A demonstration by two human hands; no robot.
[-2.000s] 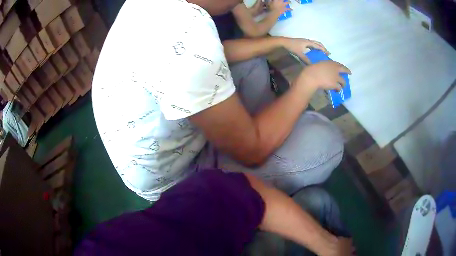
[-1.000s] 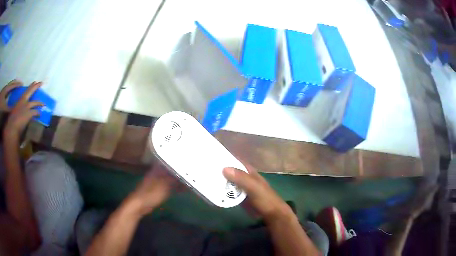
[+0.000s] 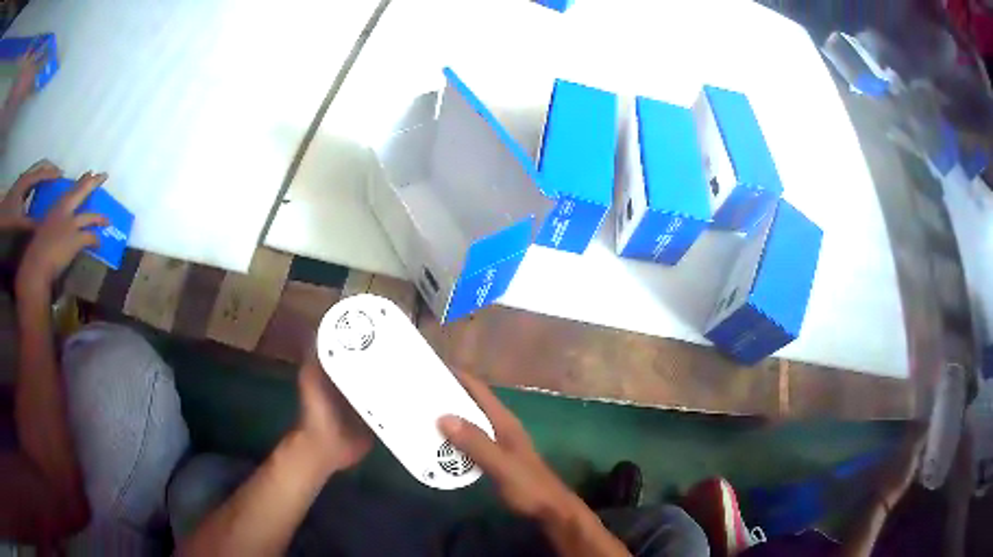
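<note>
A white oblong appliance (image 3: 401, 390) with rounded ends is held over my lap, its flat vented side facing up, a round slotted grille near each end. My left hand (image 3: 327, 419) holds its left long side; the fingers are partly hidden under it. My right hand (image 3: 503, 457) grips the right, nearer end, with the thumb on top by the lower grille. An open blue and white carton (image 3: 452, 196) stands on the white-topped table just beyond, its flaps up and grey-white interior showing.
Several closed blue cartons (image 3: 579, 158) stand on the table (image 3: 218, 109) to the right of the open one. The wooden slatted edge (image 3: 632, 359) runs before me. At left, a neighbour's hands hold a blue box (image 3: 96, 218). At far right, another person's hand holds a white oblong part (image 3: 945, 430).
The view has swung from the neighbour at the side to the table and my lap. Over the last second the appliance has moved down and slightly left in the view, still in both hands.
</note>
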